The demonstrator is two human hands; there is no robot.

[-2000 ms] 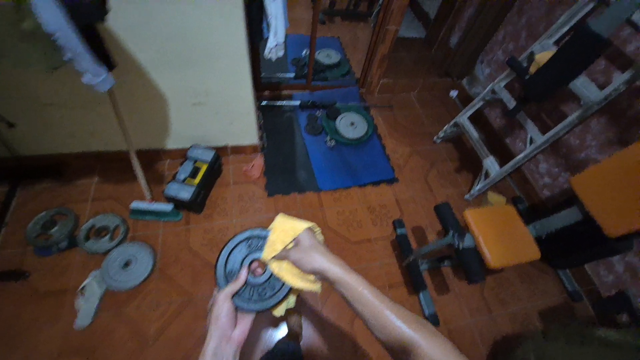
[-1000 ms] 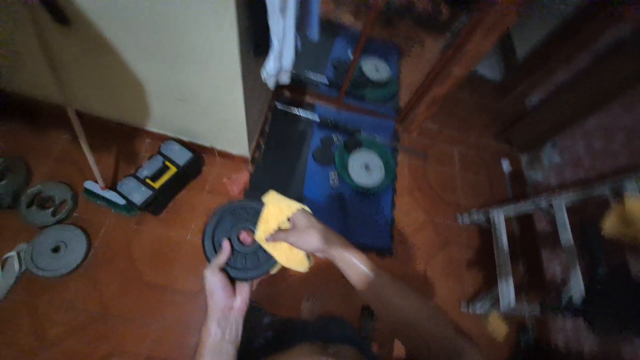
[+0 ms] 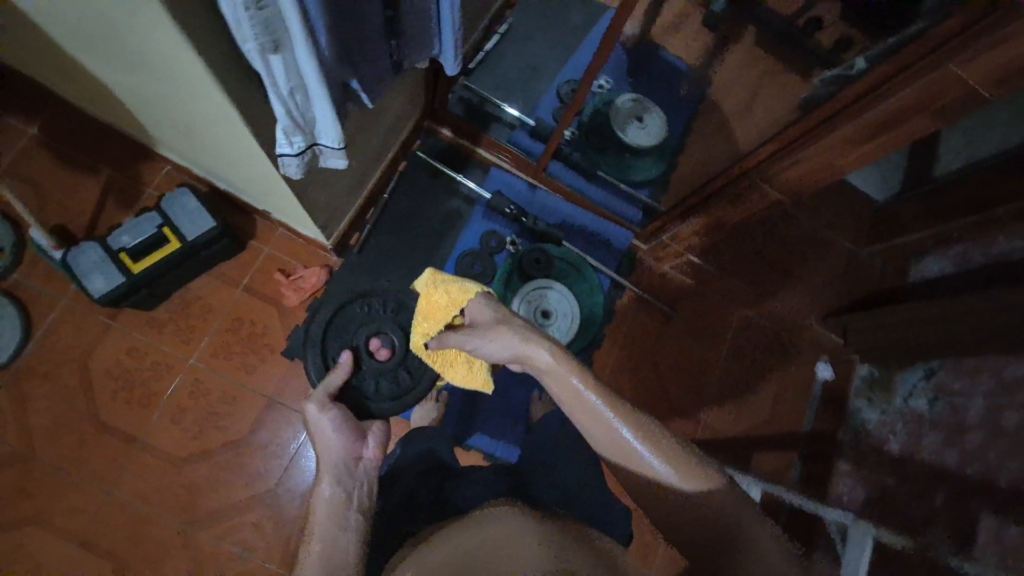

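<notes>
My left hand [image 3: 344, 424] holds a black weight plate [image 3: 320, 340] from below, its thumb on the front face and fingertips showing through the centre hole. A yellow cloth [image 3: 448, 328] is gripped in my right hand [image 3: 480, 332] and lies against the plate's right edge. Beyond the hands, a white-grey weight plate [image 3: 546, 312] rests on a larger green plate [image 3: 592, 292] on a blue mat [image 3: 512, 216]. Small black plates [image 3: 476, 265] lie beside them, and a barbell bar [image 3: 456, 176] crosses the mat.
A black and grey toolbox [image 3: 148, 248] with a yellow handle stands on the tiled floor at left, near an orange crumpled item [image 3: 302, 284]. White clothing [image 3: 300, 104] hangs by the wall corner. A wood-framed mirror [image 3: 632, 120] rises behind the mat. A metal frame [image 3: 856, 544] is at lower right.
The view has turned and shifted toward the mat. My left hand still holds the black plate, and my right hand keeps the yellow cloth at its right side.
</notes>
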